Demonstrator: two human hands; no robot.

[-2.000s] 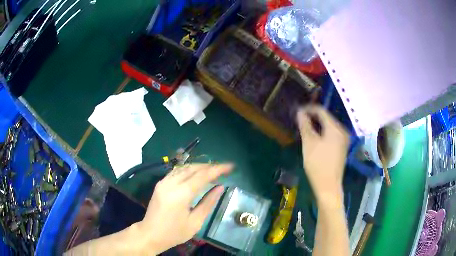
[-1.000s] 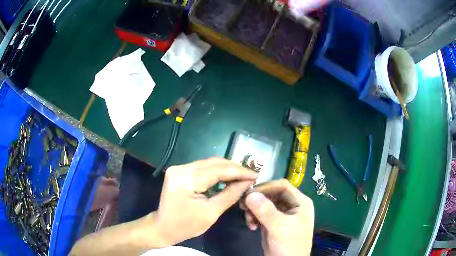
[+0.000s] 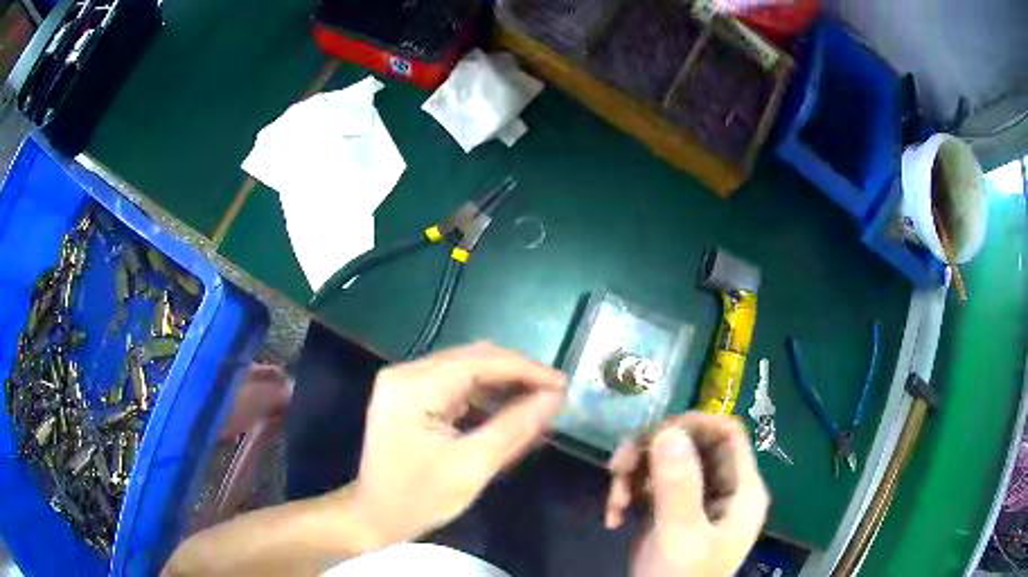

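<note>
The flat silver assembly fixture [image 3: 584, 411] lies at the bench's front edge, with a small round metal cylinder [image 3: 634, 373] upright on it. My left hand [image 3: 445, 445] is left of the fixture, thumb and fingertips close together. My right hand [image 3: 693, 490] is in front of it, fingers curled. The hands are apart. Any small part in the fingertips is too blurred to tell. Circlip pliers [image 3: 460, 233] lie open behind my left hand, beside a thin wire-like ring [image 3: 530, 232]. A yellow-handled hammer [image 3: 732, 349] lies right of the fixture.
Keys [image 3: 763, 408] and blue-handled pliers [image 3: 832, 408] lie at the right. White wipes [image 3: 336, 169], a red-and-black box [image 3: 389, 54], a brown divided tray [image 3: 631, 104] and a blue bin [image 3: 795, 124] are behind. A grease pot [image 3: 919, 203] is far right, a cylinder bin [image 3: 214, 378] left.
My right hand has come from the brown tray to the front of the fixture. Both hands met over the fixture's front edge, then moved slightly apart. The camera view has shifted.
</note>
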